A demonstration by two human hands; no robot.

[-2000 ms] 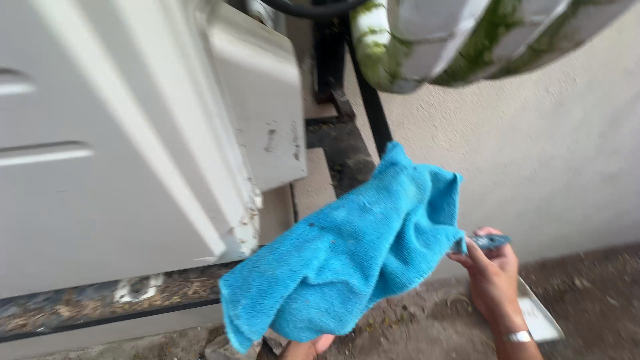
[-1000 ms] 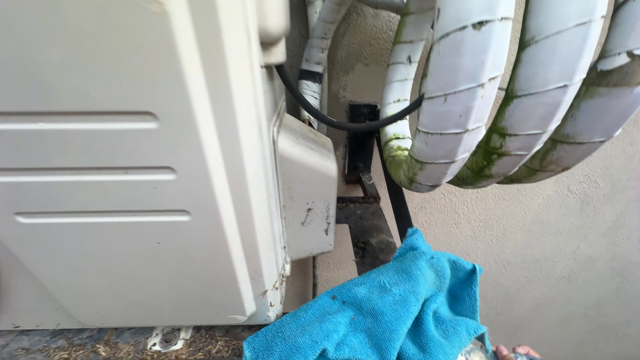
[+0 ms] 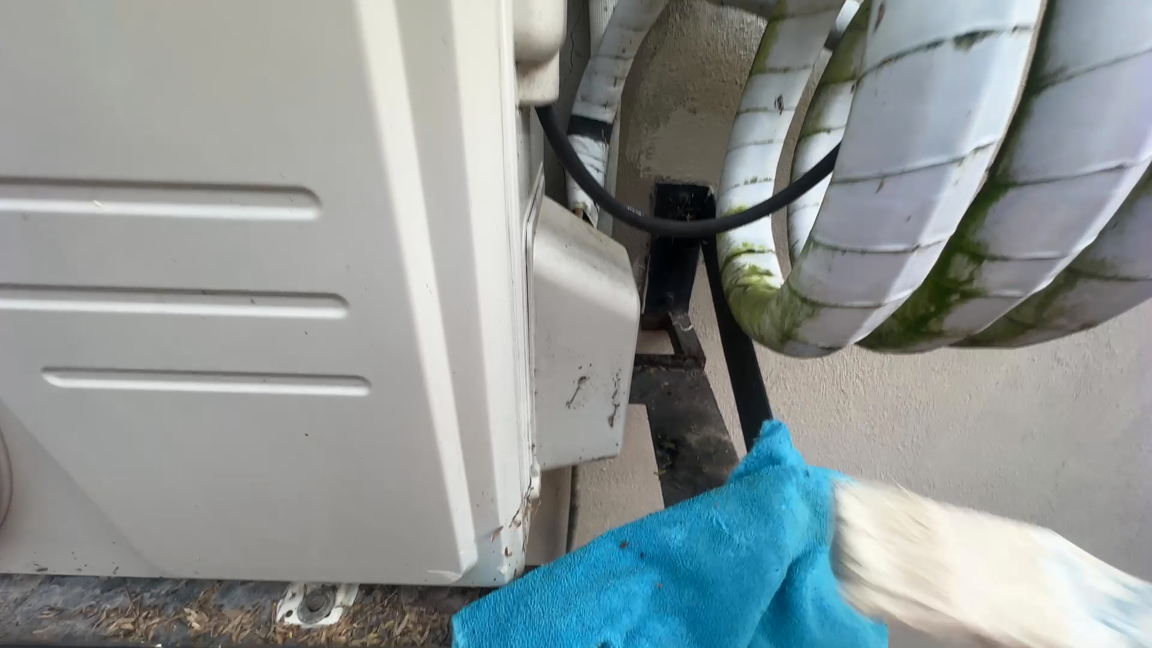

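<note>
A blue microfibre cloth (image 3: 684, 567), specked with bits of debris, fills the lower middle of the view. Against its right edge is a blurred cream-coloured thing (image 3: 972, 562), which looks like brush bristles and runs out at the lower right. Neither of my hands shows, so what holds the cloth and the cream thing is hidden. Left of the cloth stands the off-white metal casing of an outdoor air-conditioning unit (image 3: 225, 468), with a plastic valve cover (image 3: 580, 333) on its side, marked by small dark stains.
Thick wrapped pipes (image 3: 900, 207) with green growth loop at the upper right. A black cable (image 3: 684, 227) hangs in front of a black metal wall bracket (image 3: 670, 279). Beneath the casing, a mounting foot (image 3: 315, 605) sits among dry debris (image 3: 198, 621). A rough plastered wall (image 3: 1017, 432) stands behind.
Both hands, partly visible two seconds ago, are out of view now. The cream thing shows large beside the cloth. The view has shifted toward the pipes and the casing.
</note>
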